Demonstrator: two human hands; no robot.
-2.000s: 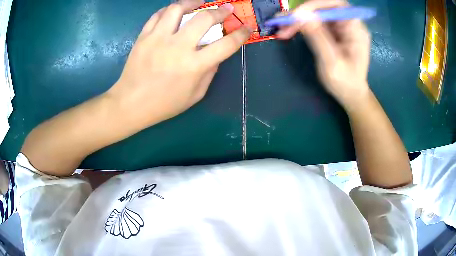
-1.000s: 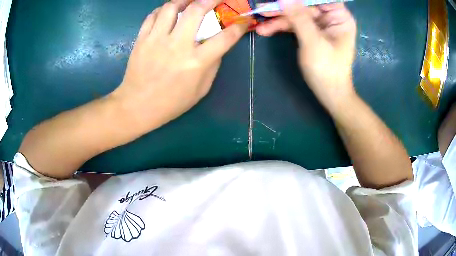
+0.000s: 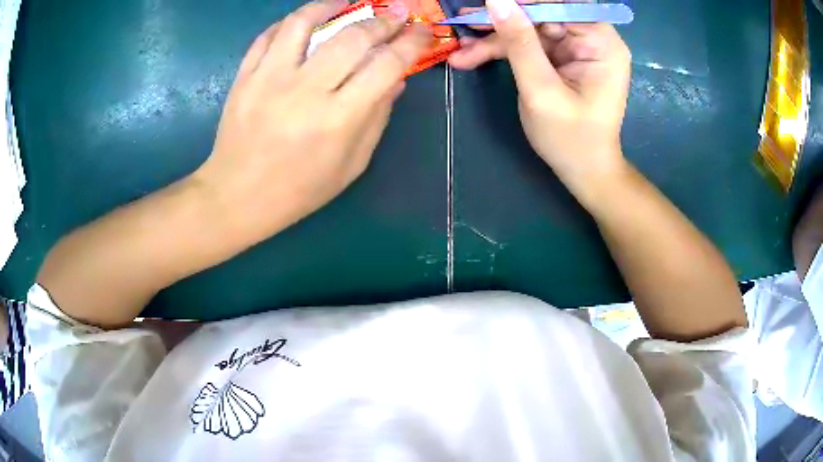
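An orange phone housing [image 3: 431,60] lies at the top edge of the view, partly cut off and tilted. A white panel [image 3: 341,29] shows at its left end and a dark panel [image 3: 463,9] at its right end. My left hand [image 3: 311,108] lies over the housing, its fingertips on the orange middle and across the white panel. My right hand [image 3: 573,99] holds blue-grey tweezers [image 3: 577,13] nearly level, with their points over the orange middle beside my left fingertips. Whether the tips grip anything is too small to tell.
The dark green mat [image 3: 361,244] has a thin cord or seam [image 3: 449,180] running down its middle. A shiny amber tape strip [image 3: 783,99] lies at the far right. White sheets [image 3: 7,135] stand at the far left edge. Parts of another person [image 3: 808,235] show at the right edge.
The tweezers and my right hand have moved left, from the dark panel to the orange middle. My left fingers have closed together over the orange part, and the housing has shifted and tilted.
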